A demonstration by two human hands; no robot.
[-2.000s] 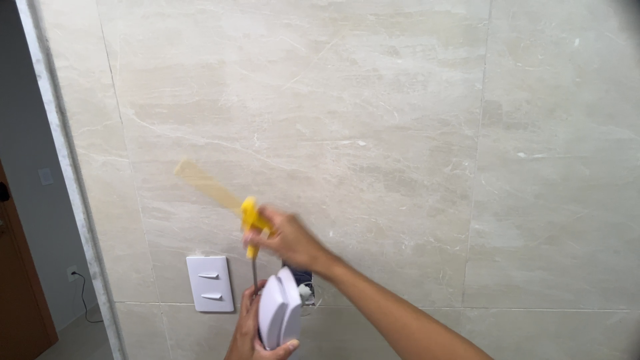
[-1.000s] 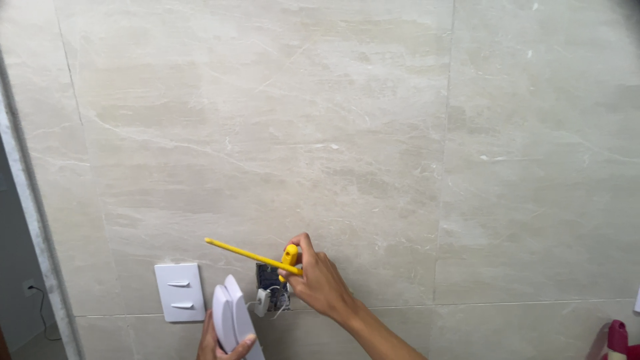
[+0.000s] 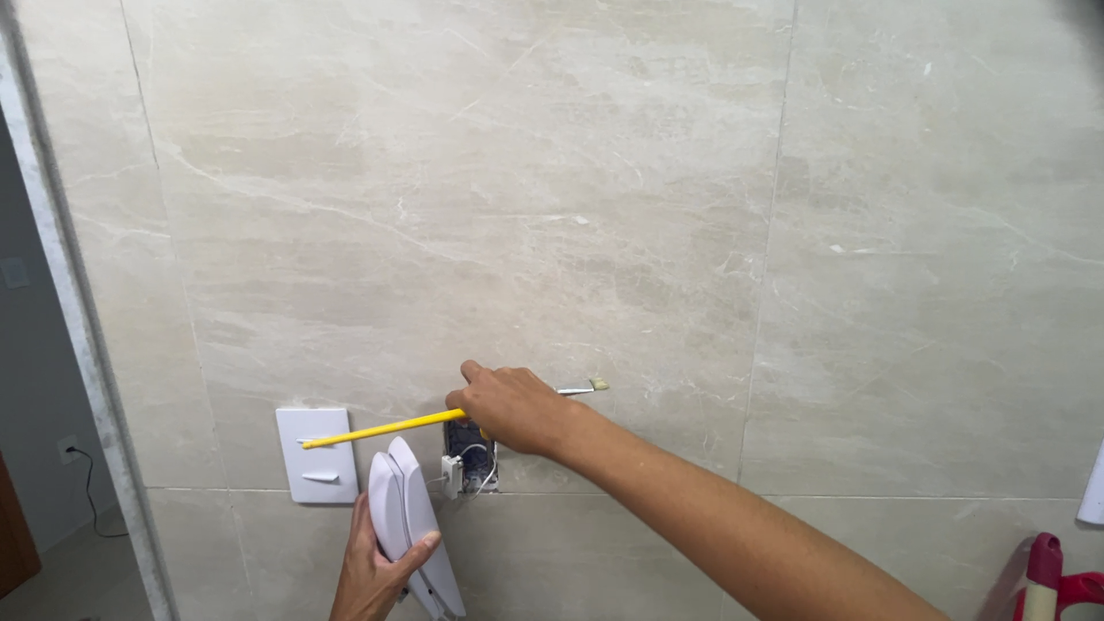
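Observation:
My left hand (image 3: 375, 561) holds a white wall intercom handset unit (image 3: 414, 526), tilted, its upper end just left of an open electrical box (image 3: 470, 461) in the tiled wall. White wires and a small white connector (image 3: 451, 477) show at the box. My right hand (image 3: 517, 410) is over the upper part of the box and grips a slim brush with a yellow handle (image 3: 388, 427). The handle points left across a white switch plate; the bristles (image 3: 599, 385) stick out at the right. A bit of another yellow tool shows under my palm, mostly hidden.
The white two-switch plate (image 3: 316, 483) is fixed to the wall left of the handset. A doorway edge (image 3: 82, 319) runs down the far left, with a wall outlet (image 3: 67, 449) and black cord beyond. At the lower right are a red-and-cream handled object (image 3: 1044, 573) and a white item's edge (image 3: 1091, 487).
My right hand has moved down from above the handset to the wall box. The brush handle has swung from steeply slanted to nearly level. My left hand still holds the handset.

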